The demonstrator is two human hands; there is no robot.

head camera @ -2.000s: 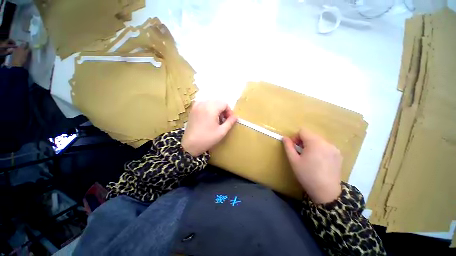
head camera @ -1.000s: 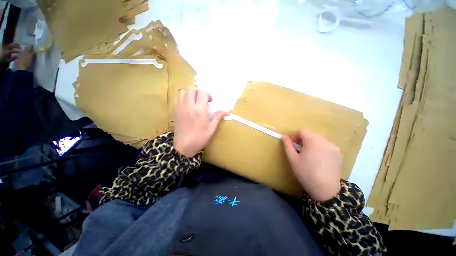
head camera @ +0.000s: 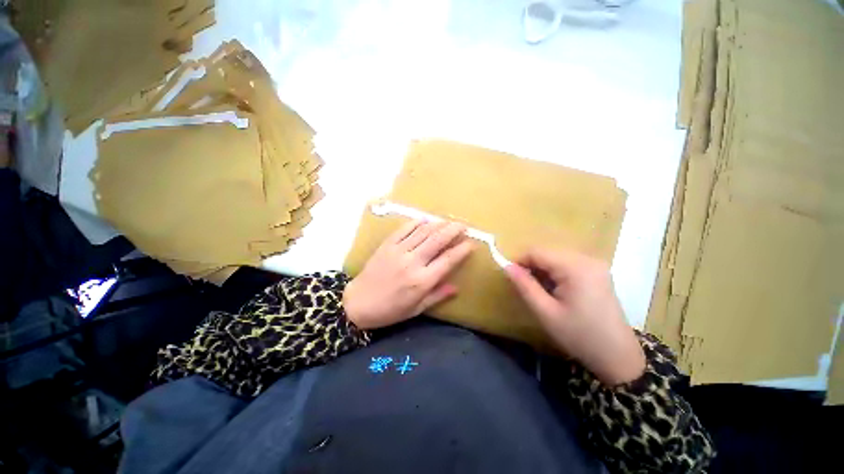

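A tan kraft blank [head camera: 518, 182] lies in front of me, on what looks like several layered blanks. A white strip [head camera: 398, 211] runs across it, with a wider end at the left. My left hand [head camera: 414, 270] lies flat on the blank, its fingertips on the middle of the strip. My right hand [head camera: 564, 301] pinches the strip's right end between thumb and finger, and that part bends towards me. The right tip of the strip is hidden by my fingers.
A fanned pile of tan blanks with white strips [head camera: 185, 194] lies at left. More blanks [head camera: 111, 56] overlap at upper left. Long kraft blanks [head camera: 768, 185] are stacked at right. A white loop [head camera: 541, 20] lies at the far side of the white table [head camera: 370, 102].
My left hand has moved right, from the strip's left end to its middle, uncovering that end. The strip's right part now bends. The whole view has shifted, with things lying further left.
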